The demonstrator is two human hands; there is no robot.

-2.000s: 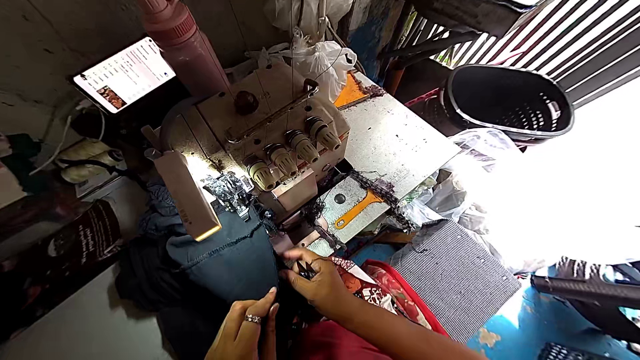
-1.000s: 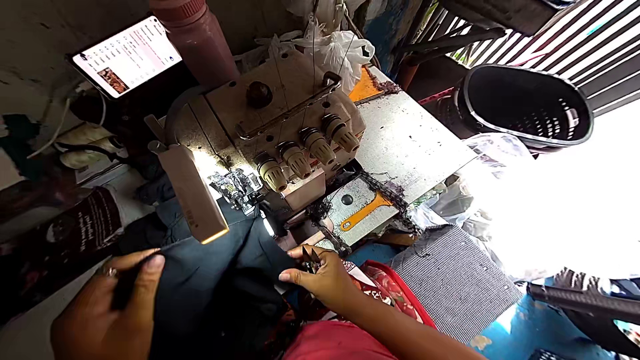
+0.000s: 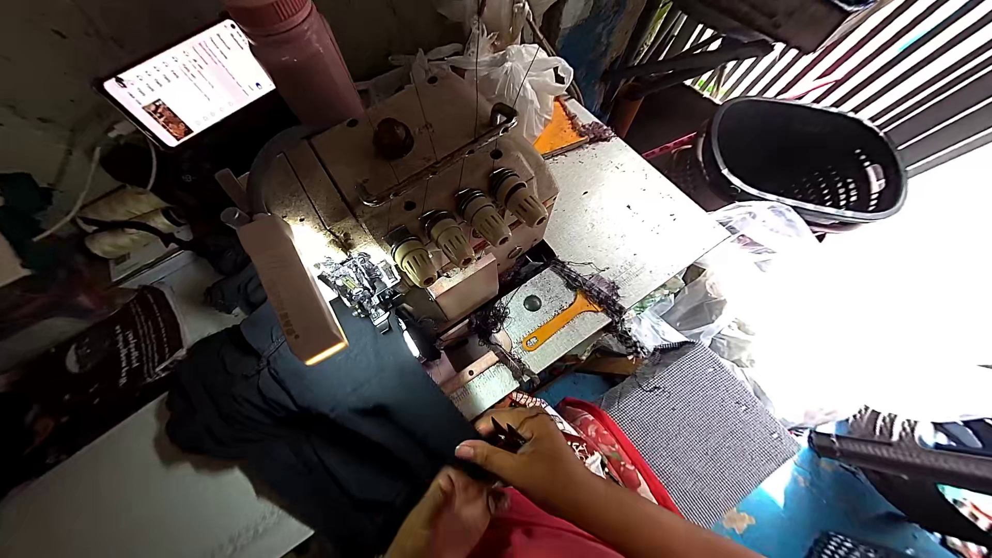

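A beige overlock sewing machine [image 3: 434,147] with several tension knobs stands at the centre. Dark blue fabric [image 3: 349,387] runs from under its lit presser foot [image 3: 360,291] down to my hands. My right hand [image 3: 535,457] pinches the fabric's edge between thumb and fingers, with dark thread snips [image 3: 505,435] held in the same hand. Just below and left of it, my left hand [image 3: 449,504] closes on the near end of the fabric, its fingers partly hidden. An orange lever-shaped plate [image 3: 559,322] lies on the machine's metal bed, beside dark thread scraps.
A phone [image 3: 190,84] with a lit screen and a pink bottle [image 3: 298,62] stand behind the machine at left. Thread spools [image 3: 128,225] lie further left. A black perforated basket [image 3: 802,159], plastic bags [image 3: 701,302] and a grey checked cloth [image 3: 697,430] are at right.
My left hand has moved right from the fabric's left side, where it was one second ago, to beside my right hand. The fabric now stretches down toward both hands.
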